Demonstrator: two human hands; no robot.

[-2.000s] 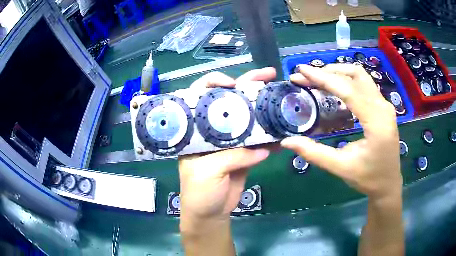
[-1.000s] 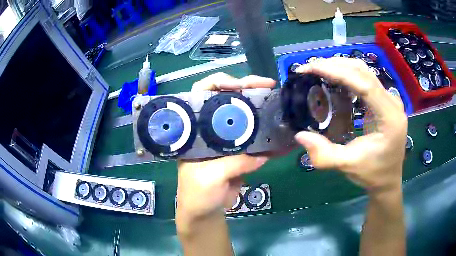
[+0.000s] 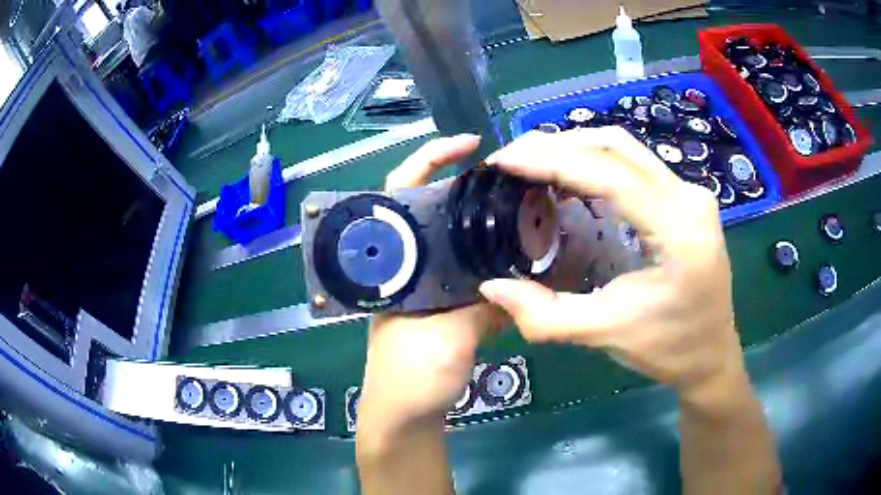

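Observation:
My left hand holds a silver-grey four-position plate from below and behind, fingertips over its rear edge. One black-rimmed disc part with a bluish centre and pale crescent sits at the plate's left end. My right hand grips a stack of black-rimmed discs between thumb and fingers, tilted at the second position. Whether the stack touches the plate is hidden. The plate's right part is partly hidden behind my right hand and blurred.
A loaded plate lies on a white strip; another loaded plate is partly behind my left arm. Blue bin and red bin hold discs. Loose discs lie at right. A metal upright stands ahead.
The disc at the plate's second position is no longer seated separately; my right hand with the disc stack has moved left to that position. The loaded plate on the white strip has shifted right.

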